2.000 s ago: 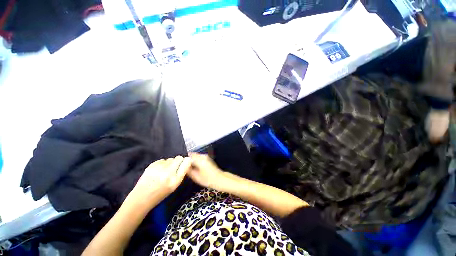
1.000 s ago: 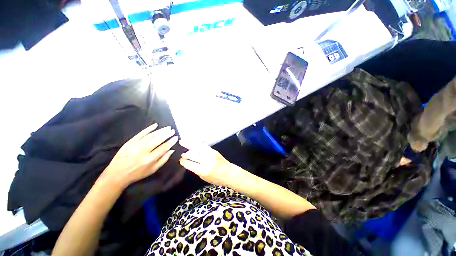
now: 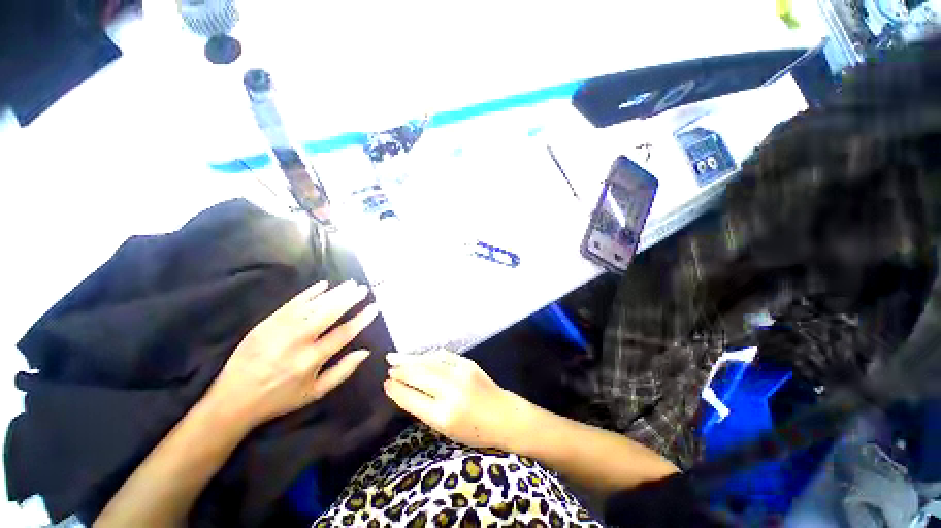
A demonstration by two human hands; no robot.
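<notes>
A black garment piece [image 3: 155,309] lies on the white table at the left, and its far end runs under the presser foot and needle [image 3: 322,222] beside bright glare. My left hand [image 3: 294,356] lies on the cloth with its fingers spread, holding nothing in a grip. My right hand [image 3: 444,394] is at the cloth's right edge near the table's front, with its thumb and fingertips closed on that edge. Part of the cloth hangs over the table's front edge.
Thread snips [image 3: 495,254] and a smartphone [image 3: 619,215] lie right of the needle, with a small dark card [image 3: 705,155] beyond. Dark plaid garments [image 3: 681,309] fill the right side, around a blue bin [image 3: 738,423]. The machine's black control panel [image 3: 676,88] is behind the phone.
The view has tilted, so the machine and table items sit lower. The plaid garments at the right have been shifted and lifted, uncovering the blue bin. My hands remain at the cloth.
</notes>
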